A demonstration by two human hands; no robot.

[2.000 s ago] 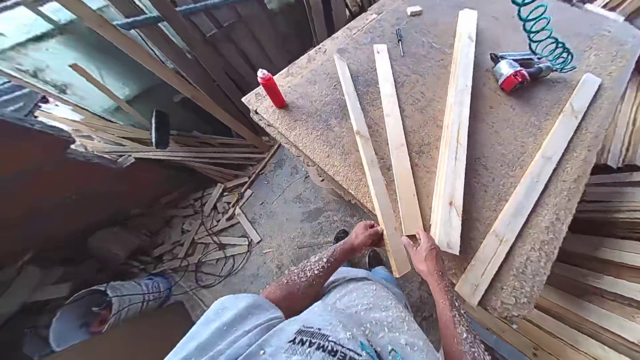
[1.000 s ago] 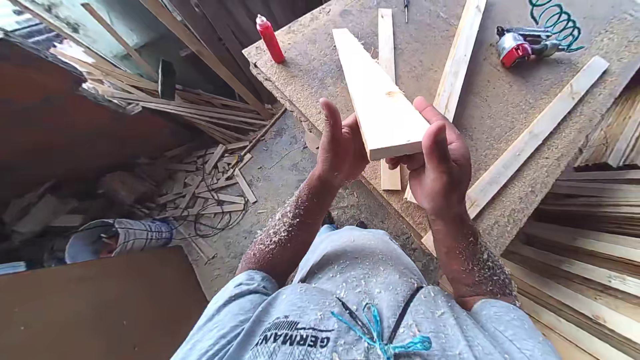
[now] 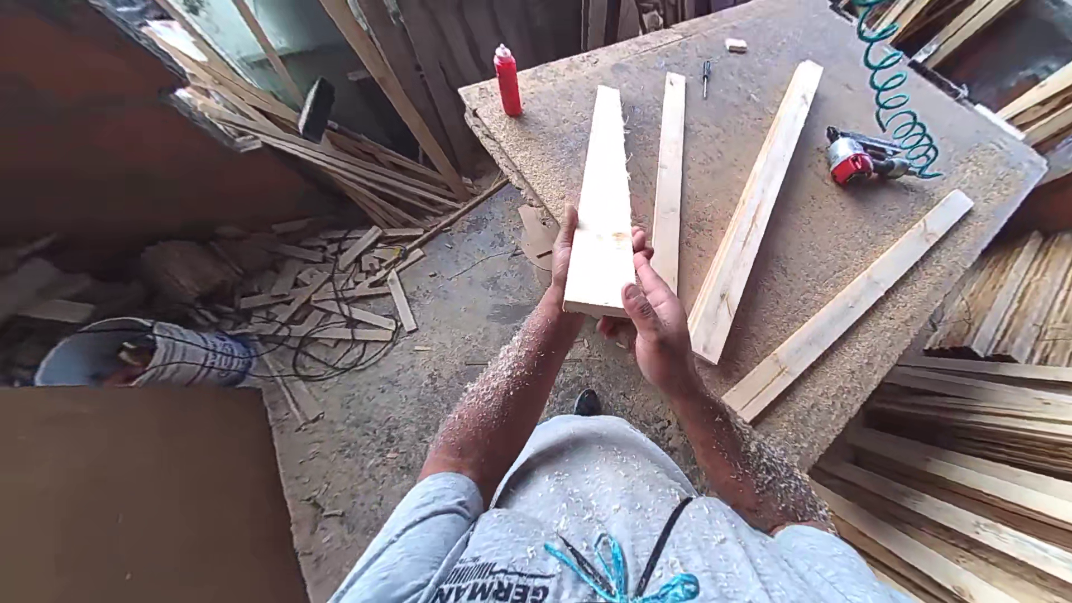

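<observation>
A pale wooden board [image 3: 605, 201] is held between my two hands, its near end over the table's left edge. My left hand [image 3: 565, 255] grips its left side, with the fingers hidden beneath. My right hand [image 3: 657, 314] holds the near right corner, thumb at the edge and fingers partly under the wood. Just right of the held board lies a narrow wooden strip [image 3: 669, 180]. Beyond it rest a longer board [image 3: 758, 213] and another board [image 3: 850, 306], both slanting across the sawdust-covered table [image 3: 578, 71].
A red squeeze bottle [image 3: 507, 82], a screwdriver [image 3: 706, 77] and a small wood block [image 3: 736, 45] sit on the table. A pneumatic nailer [image 3: 856, 159] with a green coiled hose [image 3: 888, 92] lies at right. Wood offcuts [image 3: 360, 314] and a bucket [image 3: 193, 356] are on the left, stacked boards [image 3: 971, 477] at lower right.
Two seconds ago both hands were at the near end of a board lying on the table; it was then lifted. Since the middle frame, the right hand's fingers have closed in more around the near end.
</observation>
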